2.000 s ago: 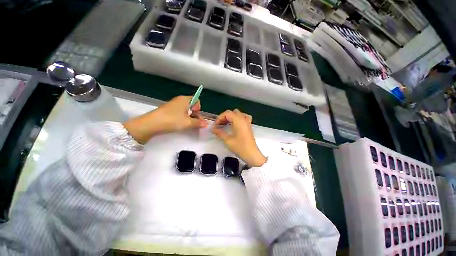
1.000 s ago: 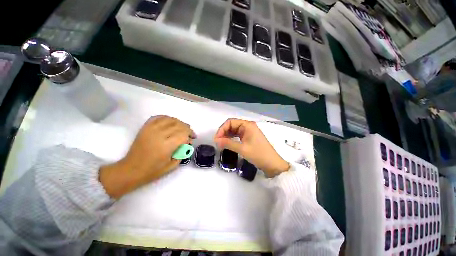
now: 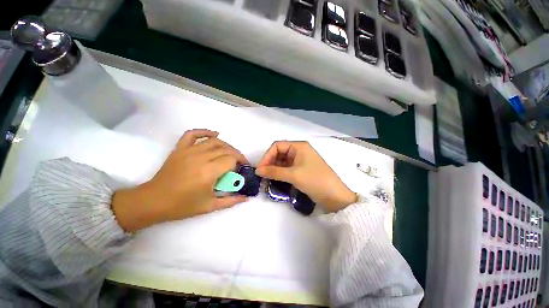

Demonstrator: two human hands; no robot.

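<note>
My left hand (image 3: 195, 174) rests on the white mat (image 3: 198, 252) with the mint-green tool (image 3: 230, 183) held in it, the holed rounded end towards the right. Its fingers are around the left side of a black square watch body (image 3: 249, 181). My right hand (image 3: 307, 171) has thumb and forefinger together at that body's upper right edge; whether they hold something small cannot be told. Two more watch bodies, one (image 3: 279, 190) beside it and one (image 3: 303, 203) further right, lie on the mat, partly behind my right hand.
A white bottle (image 3: 96, 90) with a shiny metal top stands at upper left. A clear strip (image 3: 331, 123) lies at the mat's far edge. Beyond is a foam tray (image 3: 253, 45) with watches; a dense foam tray (image 3: 448, 234) stands at right. Small specks (image 3: 376, 191) lie at the mat's right.
From above the row two seconds ago, both hands have come down to the watch bodies. Since one second ago, my left fingers have closed in around one body. The view has shifted.
</note>
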